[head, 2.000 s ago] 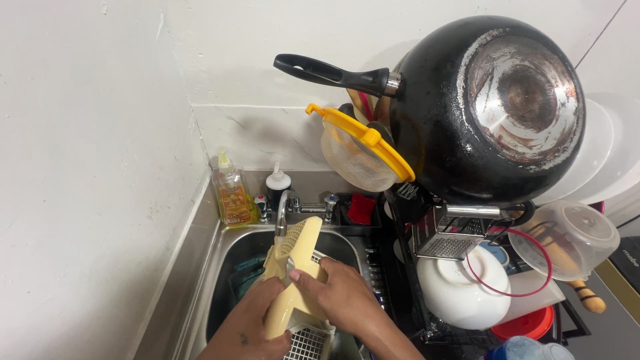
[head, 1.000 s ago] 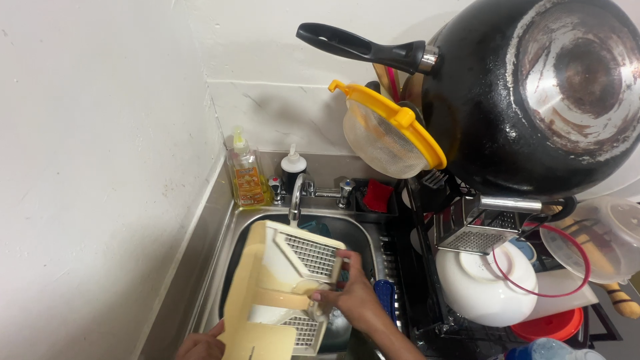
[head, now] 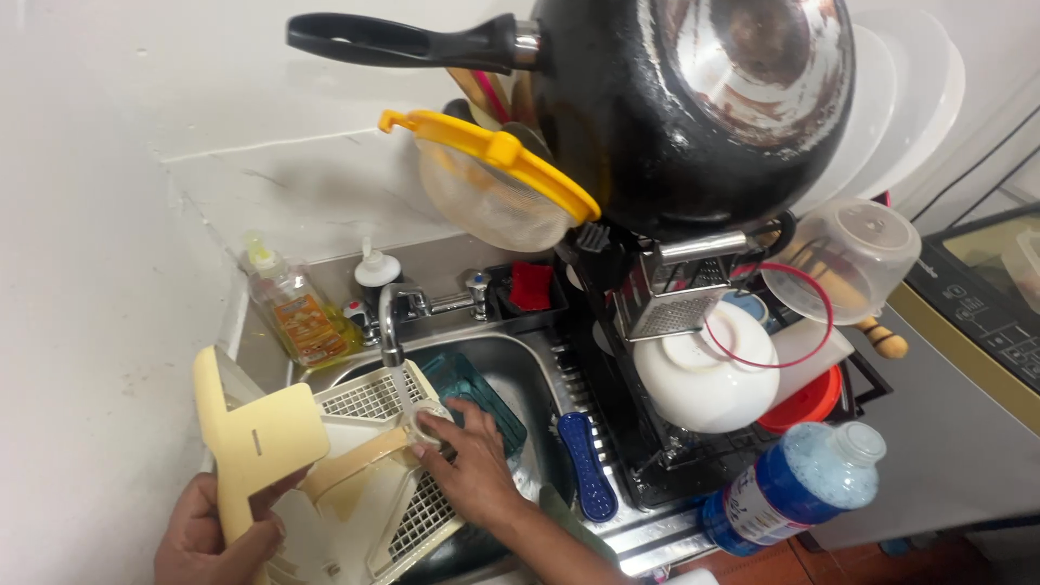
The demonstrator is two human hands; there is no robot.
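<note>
My left hand (head: 215, 532) grips the cream plastic frame of a mandoline slicer (head: 264, 435), tilted over the sink (head: 540, 366) at the lower left. With its fingers, my right hand (head: 471, 451) holds a small, round, clear piece (head: 431, 421) against the slicer's middle, beside its white grid panels. Water runs from the chrome faucet (head: 392, 325) onto the slicer close to those fingers. A teal plastic container (head: 479, 394) lies in the basin behind my right hand.
A dish rack (head: 626, 439) at the right carries a black wok (head: 666, 154), yellow-rimmed strainer (head: 496, 191), box grater (head: 674, 296) and white bowl (head: 707, 382). Nearby are a blue-handled brush (head: 587, 467) and a blue liquid bottle (head: 788, 487). Soap bottles (head: 305, 317) stand behind the sink.
The slicer, upright between both hands two seconds ago, has turned so that its grid panels show. Since one second ago, it has come under the faucet, where running water is visible.
</note>
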